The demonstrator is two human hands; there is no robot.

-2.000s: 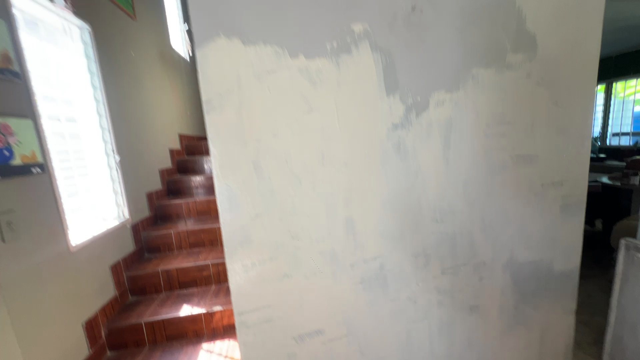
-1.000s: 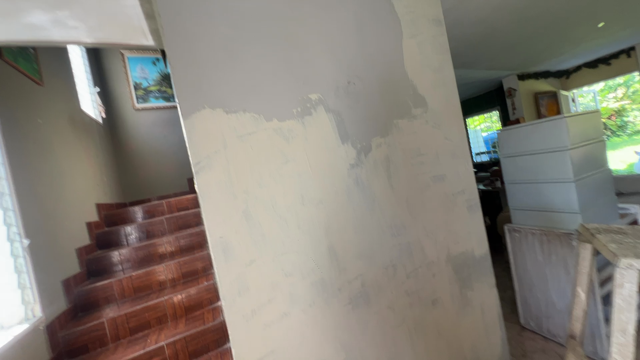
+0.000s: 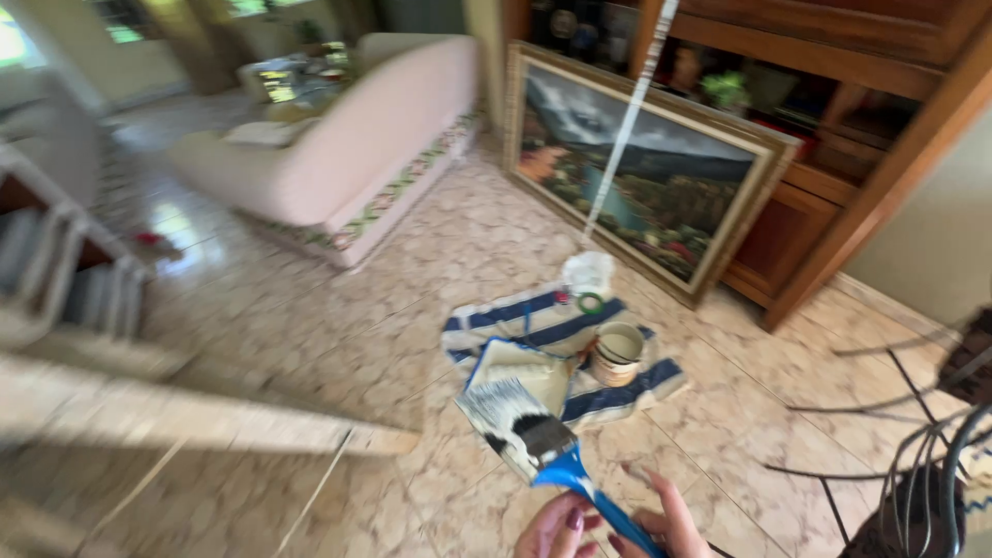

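A wide paintbrush [image 3: 570, 463] with a blue handle and paint-smeared bristles is held low in the head view, bristles to the upper left. My left hand [image 3: 559, 527] pinches the handle near its base. Around the lower handle are the fingers of my right hand [image 3: 668, 515], the index finger raised. Beyond the brush, a paint tray [image 3: 554, 381] with a blue rim lies on a blue-and-white striped cloth [image 3: 496, 314]. A paint can [image 3: 618, 355] stands beside it, with a roll of green tape [image 3: 590, 303] behind.
A framed landscape painting [image 3: 628, 170] leans against a wooden cabinet [image 3: 837, 201], with a pale pole [image 3: 632, 116] before it. A pink sofa [image 3: 372, 132] stands at upper left. Black metal rods [image 3: 860, 407] reach in at right; a blurred whitish plank [image 3: 232, 415] crosses the left side.
The view has swung from the partly painted wall and stairs down to the floor. Both hands and the paintbrush are now in view; neither earlier frame shows them.
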